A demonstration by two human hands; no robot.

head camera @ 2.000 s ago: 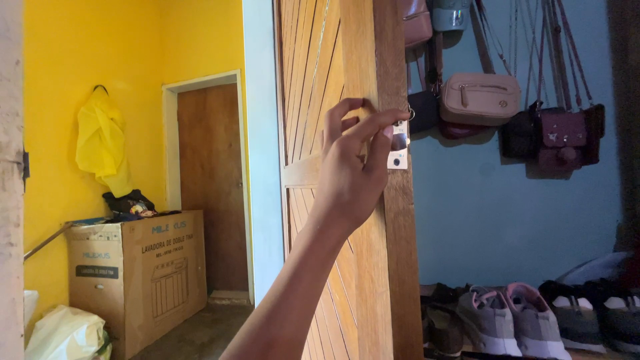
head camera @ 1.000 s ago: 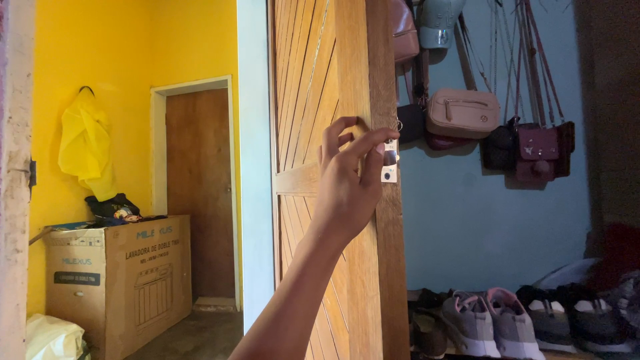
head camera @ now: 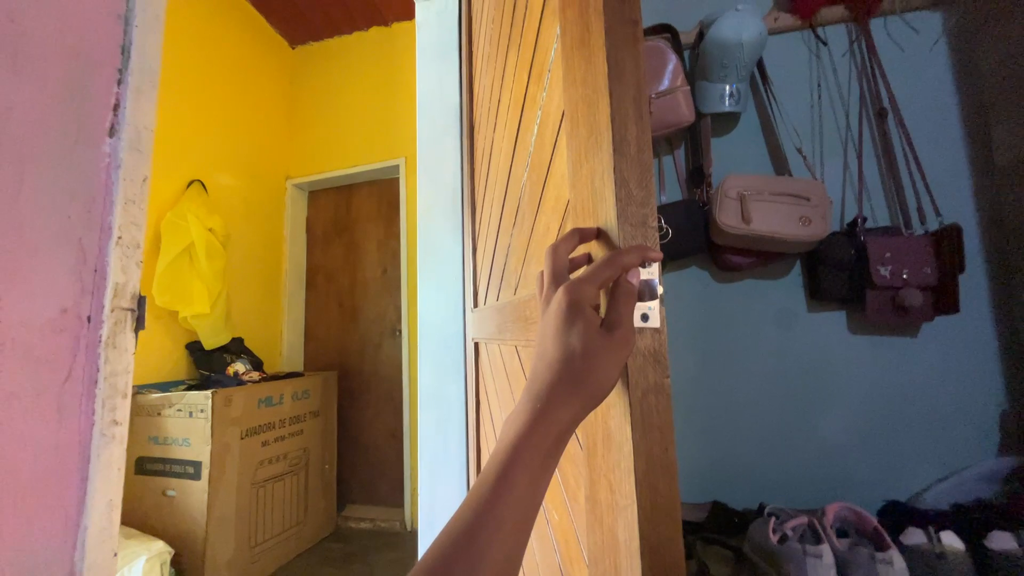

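Note:
A wooden door [head camera: 588, 184] with slanted grooved panels stands in the middle of the head view, its narrow edge facing me. My left hand [head camera: 588, 328] reaches up from the bottom, back of the hand toward me. Its index fingertip and thumb are at the door's edge, on the upper part of a metal lock plate [head camera: 646, 314]. The other fingers are curled over the door's face. Whatever lies under the palm and fingertips is hidden. My right hand is out of view.
Left of the door, a large cardboard box [head camera: 272, 472] stands before a brown door [head camera: 352, 344]. A yellow garment [head camera: 192, 264] hangs above it. A pink wall edge [head camera: 64, 288] is nearer. At right, bags [head camera: 770, 212] and a cap [head camera: 730, 56] hang above shoes [head camera: 856, 544].
The view has shifted, bringing the pink wall and a dark red ceiling into sight. My left hand stays at the door's edge by the lock plate in all frames.

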